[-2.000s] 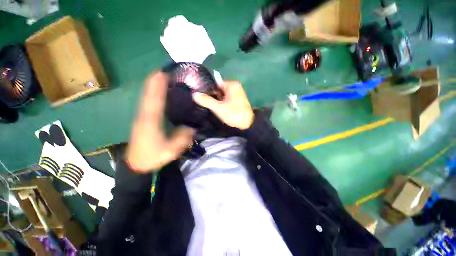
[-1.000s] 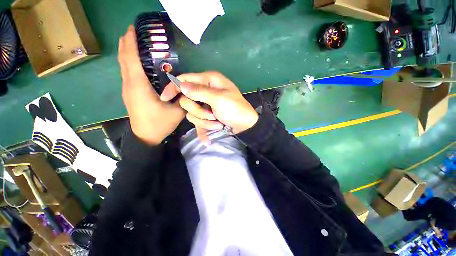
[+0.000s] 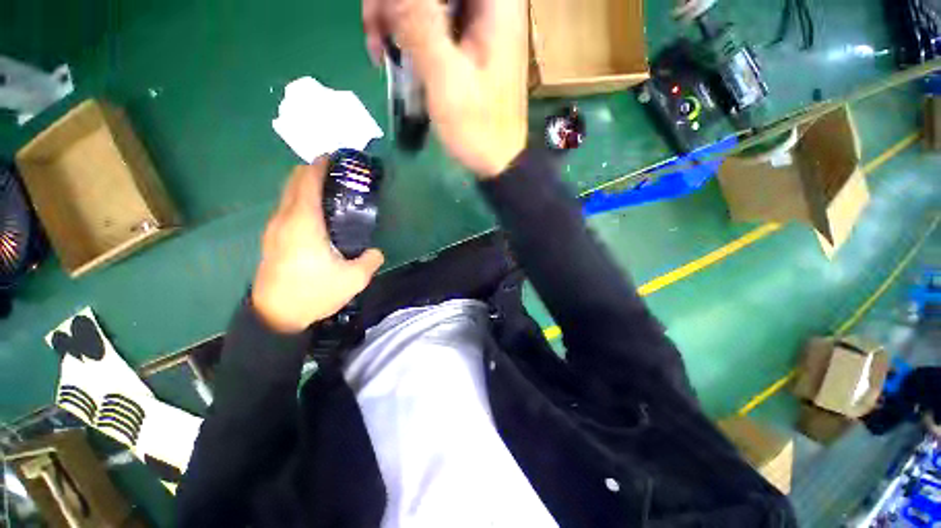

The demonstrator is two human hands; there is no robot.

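Note:
My left hand (image 3: 304,253) holds a small black desk fan (image 3: 353,201) upright on its edge over the bench, its slotted side facing up. Fingers are behind it and the thumb is at its lower end. My right hand (image 3: 480,93) is raised over the bench to the right of the fan, blurred and partly cut off by the top edge. Its fingers are around the upper part of a black electric screwdriver with a pale label (image 3: 408,98), which points down. The thin tool is not visible.
White cloth or paper (image 3: 325,119) lies behind the fan. A cardboard tray (image 3: 98,191) and another fan (image 3: 12,227) are at left. At right are a second tray (image 3: 588,46), a coppery round part (image 3: 564,128) and the green polisher (image 3: 735,72). A marked white sheet (image 3: 124,407) lies lower left.
My right hand has left the fan and moved up to the hanging screwdriver; the thin tool it held is no longer seen. My left hand still holds the fan, now lower and turned.

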